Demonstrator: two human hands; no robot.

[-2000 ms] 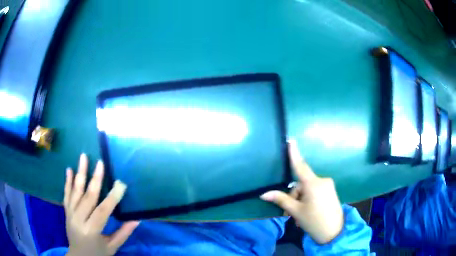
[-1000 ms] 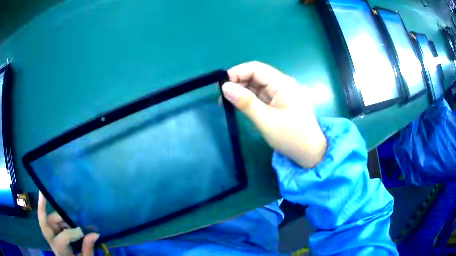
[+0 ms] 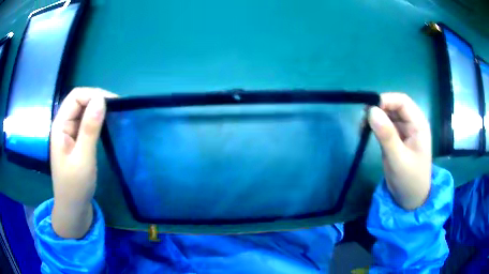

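A clear glass touch panel (image 3: 230,160) with a thin black border is held in front of me, its far long edge raised and its near edge low by the bench edge. A small camera hole shows mid-way along the far border. A short gold flex cable (image 3: 154,233) hangs from the near edge, left of the middle. My left hand (image 3: 78,155) pinches the far left corner between thumb and fingers. My right hand (image 3: 405,144) pinches the far right corner the same way. Whether the near edge touches the mat I cannot tell.
The green mat (image 3: 257,48) lies beyond the panel. At the left is a waiting panel (image 3: 40,80), with part of another beyond it. At the right stand more waiting panels (image 3: 464,101), one with a gold tab. Another person's blue sleeve (image 3: 472,211) shows at the lower right.
The panel has been lifted from the mat, turned and levelled out, its far edge raised. My left hand has moved from the near left corner to the far left corner.
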